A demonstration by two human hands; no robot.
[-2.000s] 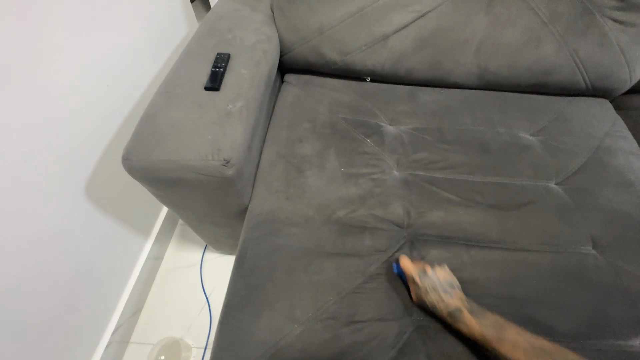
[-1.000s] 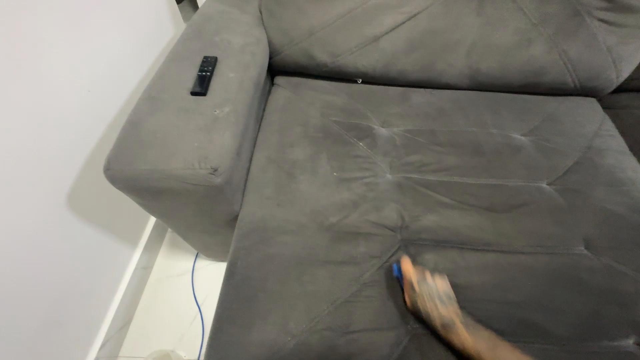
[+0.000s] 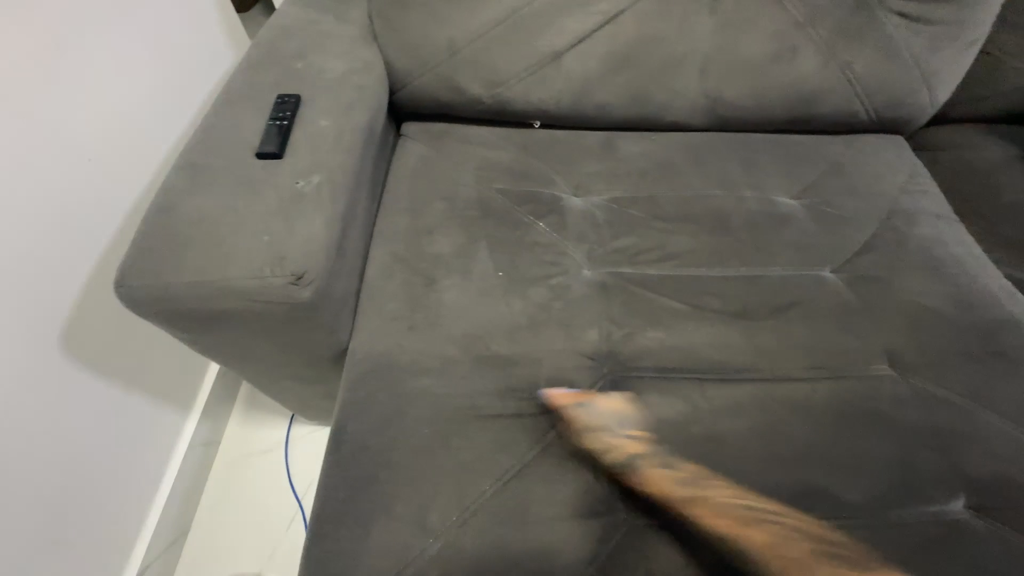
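Note:
My right hand (image 3: 604, 420), blurred by motion, reaches in from the lower right over the grey fabric sofa seat cushion (image 3: 448, 320). Its fingers are curled at the cushion, just below a tufted seam. A small blue object (image 3: 547, 393) shows only as a bluish edge at the fingertips; its kind cannot be told. Pale creases and small light marks run across the cushion. My left hand is out of view.
A black remote control (image 3: 278, 126) lies on the sofa armrest (image 3: 232, 216), left of the seat. The backrest (image 3: 640, 72) rises behind. A blue cable (image 3: 291, 472) runs over the tiled floor (image 3: 240, 488) beside the white wall (image 3: 80, 200).
My right hand has shifted left over the cushion, relative to the tufted seam. The blue object shows more plainly in the earlier frames.

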